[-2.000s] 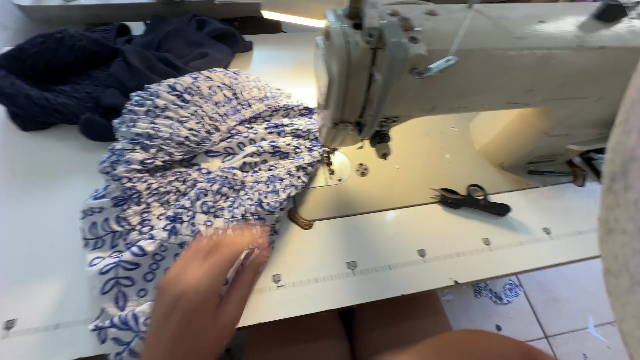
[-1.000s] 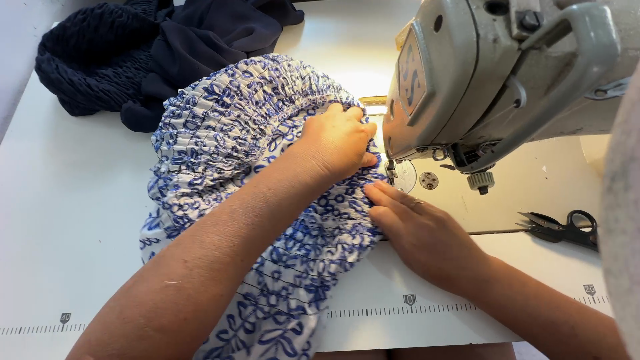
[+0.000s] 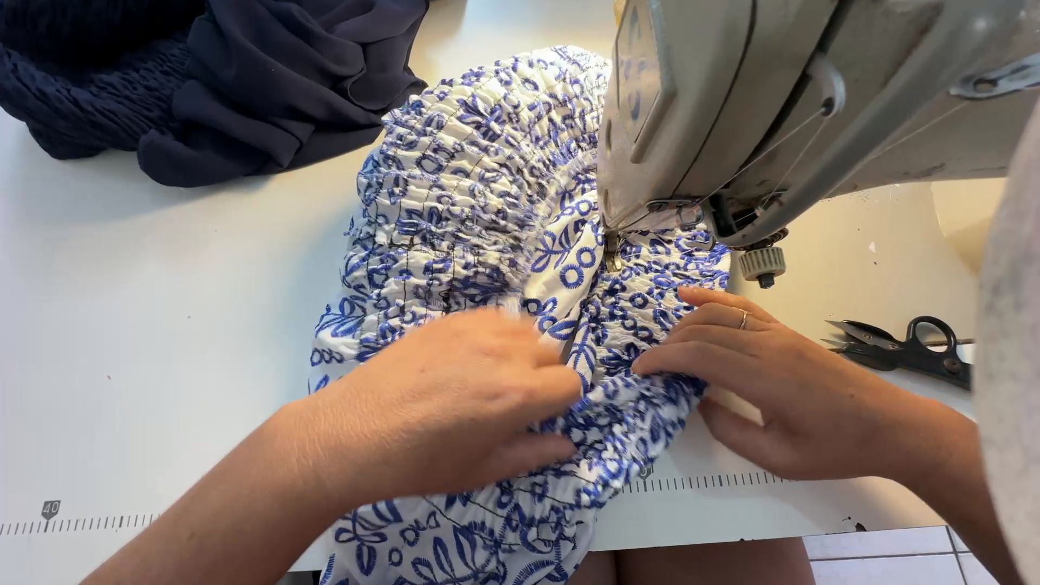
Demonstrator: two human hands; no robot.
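Observation:
A gathered white fabric with blue embroidery (image 3: 455, 219) lies on the table, and part of it passes beneath the presser foot (image 3: 612, 252) of a sewing machine (image 3: 731, 106). My left hand (image 3: 455, 398) is on the fabric in front of the foot, its fingers curled at a fold; whether they pinch the cloth is hard to tell. To the right, my right hand (image 3: 772, 382), with a ring on one finger, holds the fabric's right edge, fingertips on top and thumb at the side.
Dark navy fabric (image 3: 268, 89) is heaped at the back left. Black thread snips (image 3: 902, 349) lie to the right of my right hand. A printed ruler scale (image 3: 715, 481) runs along the table's front edge. A pale, blurred shape (image 3: 1007, 349) fills the right edge of view.
Fabric now covers the needle plate area to the right of the foot, which showed bare a second ago. My left hand has come back from beside the needle toward the front. The view is closer.

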